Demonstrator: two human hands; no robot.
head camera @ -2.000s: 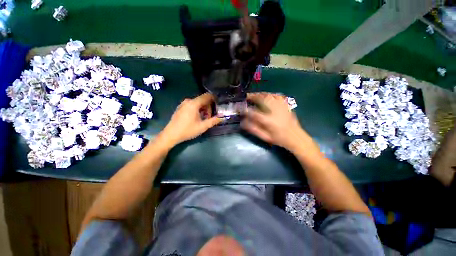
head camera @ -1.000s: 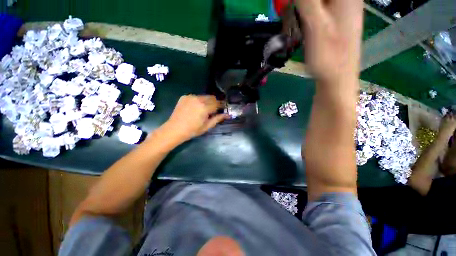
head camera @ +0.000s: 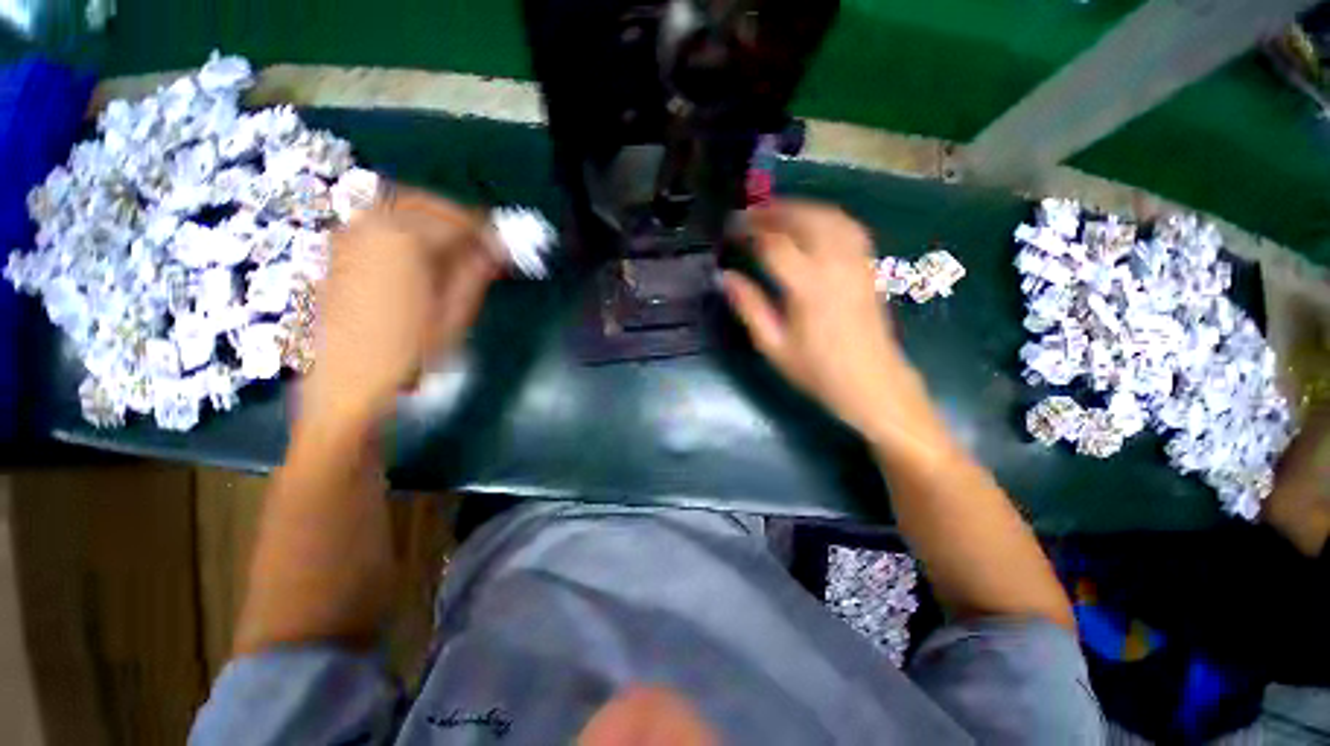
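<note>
The black hand press (head camera: 678, 131) stands at bench centre. Its fixture (head camera: 656, 299) shows no white module in it. My left hand (head camera: 394, 292) is blurred, left of the press at the edge of the left pile of modules (head camera: 175, 248). A blurred white module (head camera: 522, 242) is at its fingertips. My right hand (head camera: 817, 306) is just right of the fixture, fingers bent and apart; I see nothing in it. White modules (head camera: 922, 276) lie on the bench just right of this hand.
The right pile of modules (head camera: 1152, 343) lies near a grey metal post (head camera: 1123, 88). The green conveyor belt (head camera: 365, 37) runs behind the bench. A blue bin (head camera: 37, 161) is at far left. A lower parts box (head camera: 872, 595) and cardboard boxes (head camera: 131, 583) are below the bench.
My right hand has come down from the red-gripped lever to beside the fixture. My left hand has left the fixture and moved left, now with a module. The module that was in the fixture is gone from it.
</note>
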